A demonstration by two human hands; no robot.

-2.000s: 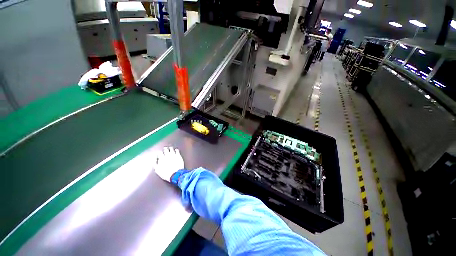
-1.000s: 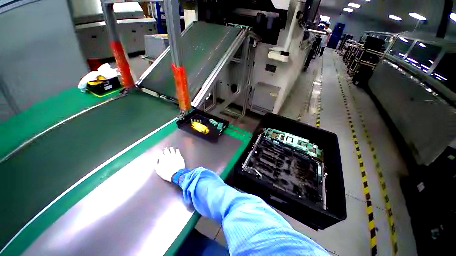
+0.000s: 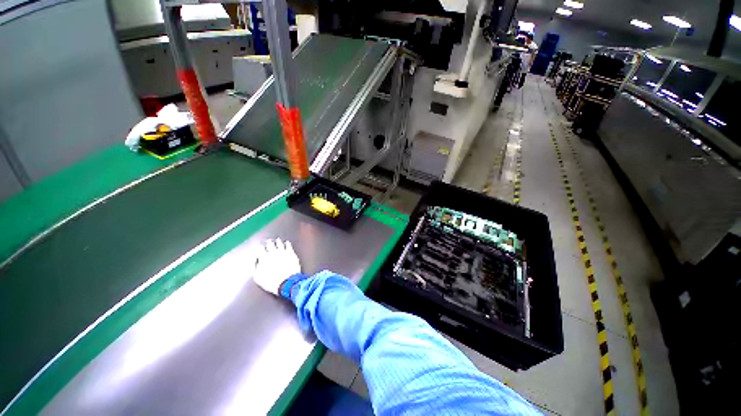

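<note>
My right hand (image 3: 277, 266), in a white glove with a blue band at the wrist, rests palm down on the shiny metal bench plate (image 3: 207, 325). Its fingers are slightly spread and it holds nothing. My left hand is out of the picture. To the right of the bench, a deep black tote (image 3: 548, 280) holds a black pallet (image 3: 463, 272), with a pale green plate (image 3: 475, 227) along its far side.
A small black parts tray (image 3: 355, 216) with a yellow item sits at the plate's far end. The green conveyor belt (image 3: 146, 219) runs behind the plate. Two posts with orange wrapping (image 3: 293, 142) stand by the sloped feed (image 3: 325, 89). Yellow-black markings line the aisle floor.
The view has shifted slightly. My right hand stays in the same place on the plate.
</note>
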